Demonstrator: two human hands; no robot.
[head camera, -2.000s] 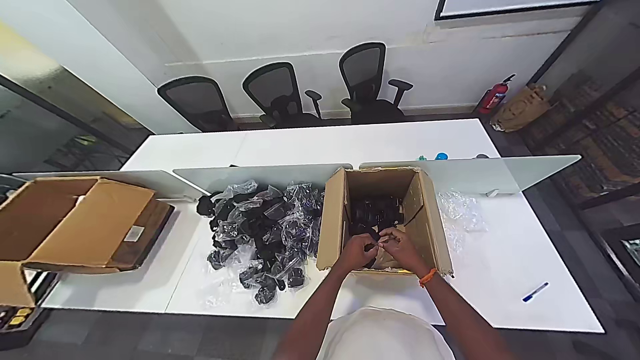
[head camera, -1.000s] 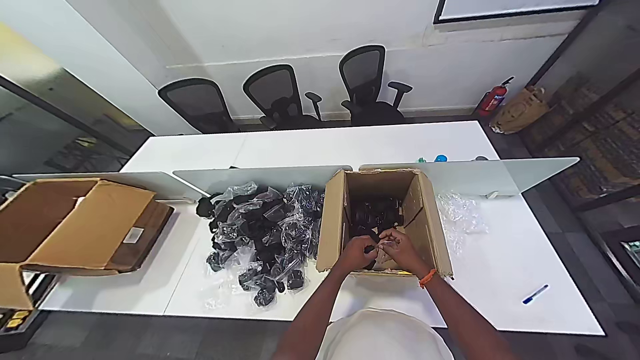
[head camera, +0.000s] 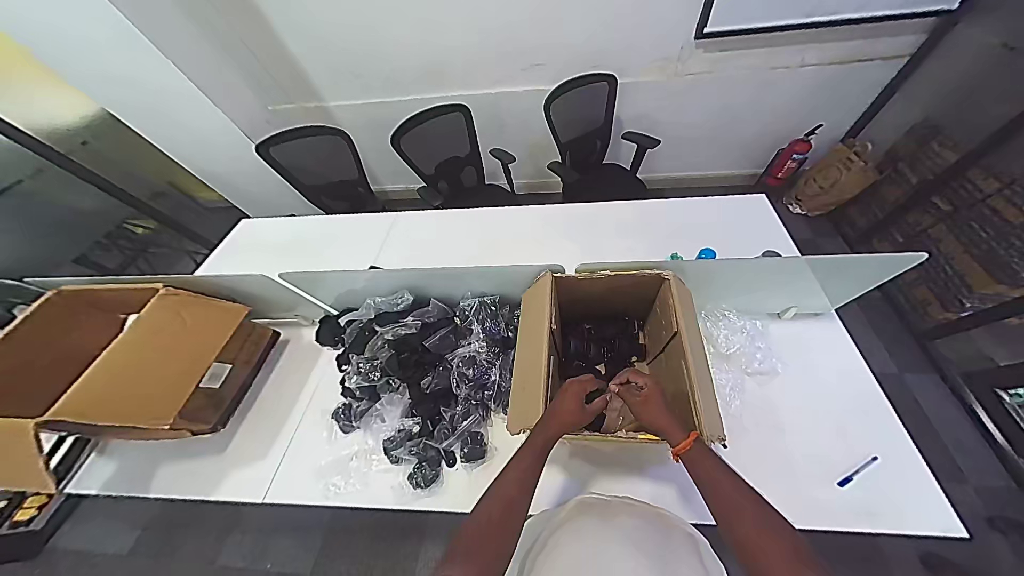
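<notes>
An open cardboard box (head camera: 531, 360) stands on the white table with dark items (head camera: 602, 342) inside. Over its near part, my left hand (head camera: 578, 402) and my right hand (head camera: 642, 402) meet, their fingertips pinching a piece of clear plastic (head camera: 616, 414) between them. A dark object shows beside the left fingers, but its kind is hard to tell. An orange band circles my right wrist. Left of the box lies a heap of black items in clear plastic bags (head camera: 424, 368); some bags touch the box's side.
Crumpled clear plastic (head camera: 736, 348) lies right of the box, and a blue pen (head camera: 858, 471) nearer the table's right edge. A larger open cardboard box (head camera: 128, 360) is at the left. Low frosted dividers (head camera: 432, 280) run behind, with mesh chairs (head camera: 582, 120) beyond.
</notes>
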